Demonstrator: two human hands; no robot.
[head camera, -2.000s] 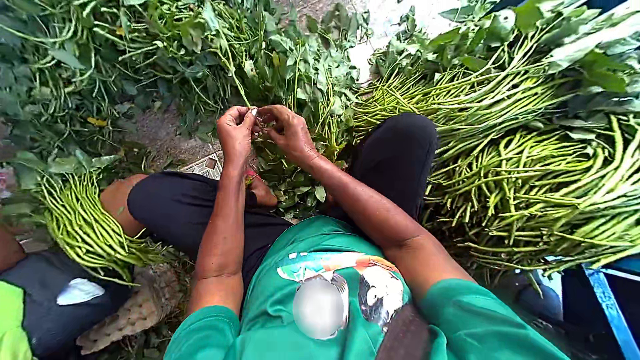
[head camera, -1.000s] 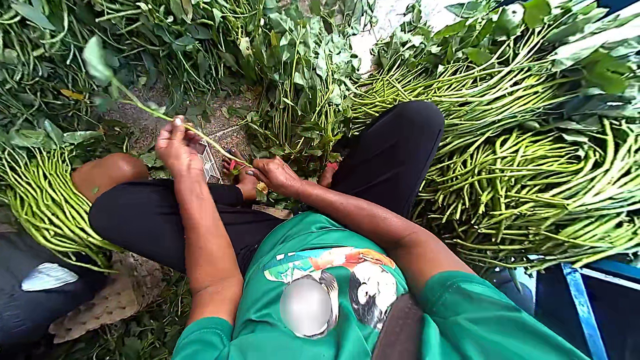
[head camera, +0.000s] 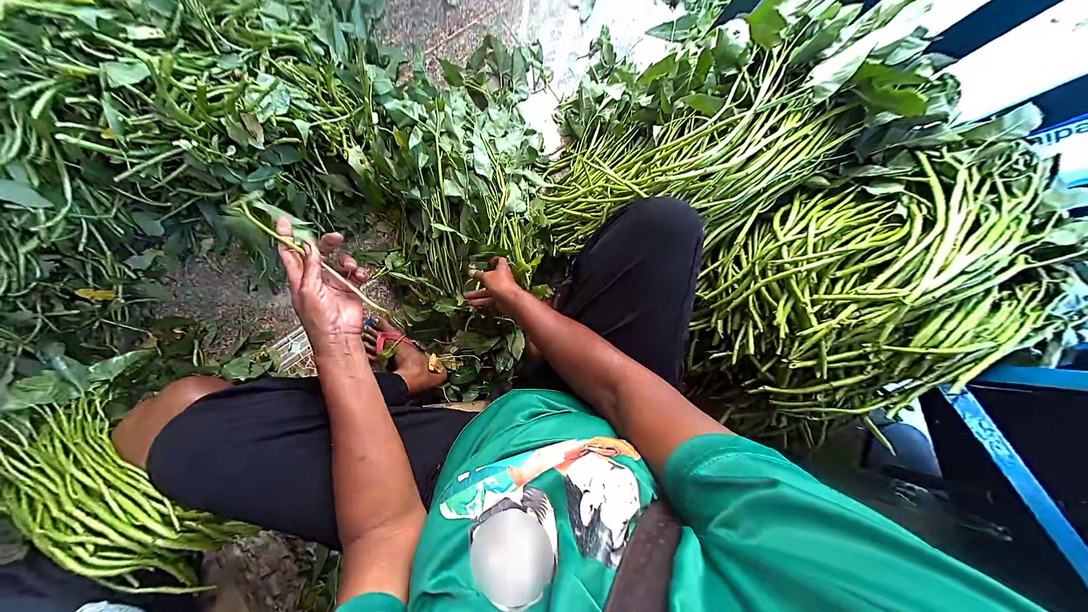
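My left hand (head camera: 325, 285) is raised, palm up, with one leafy green stem (head camera: 289, 244) held between its fingers; the stem's thin end hangs toward my foot. Further right, my right hand (head camera: 495, 285) reaches with parted fingers to the edge of a pile of leafy stems (head camera: 446, 217) in front of me. Whether it touches a stem cannot be told. Leaves and blurred greenery lie just beyond both hands.
Bundled green stems (head camera: 850, 289) are heaped at my right, beside my bent knee. Another bundle (head camera: 81, 497) lies at the far left by my other knee. Loose leafy stems (head camera: 195, 102) cover the ground ahead. A blue metal frame (head camera: 1011, 459) stands at the lower right.
Both hands were together two seconds ago, then stretched a stem between them. Now my right hand has let go of the stem and moved forward, while my left hand keeps hold of it.
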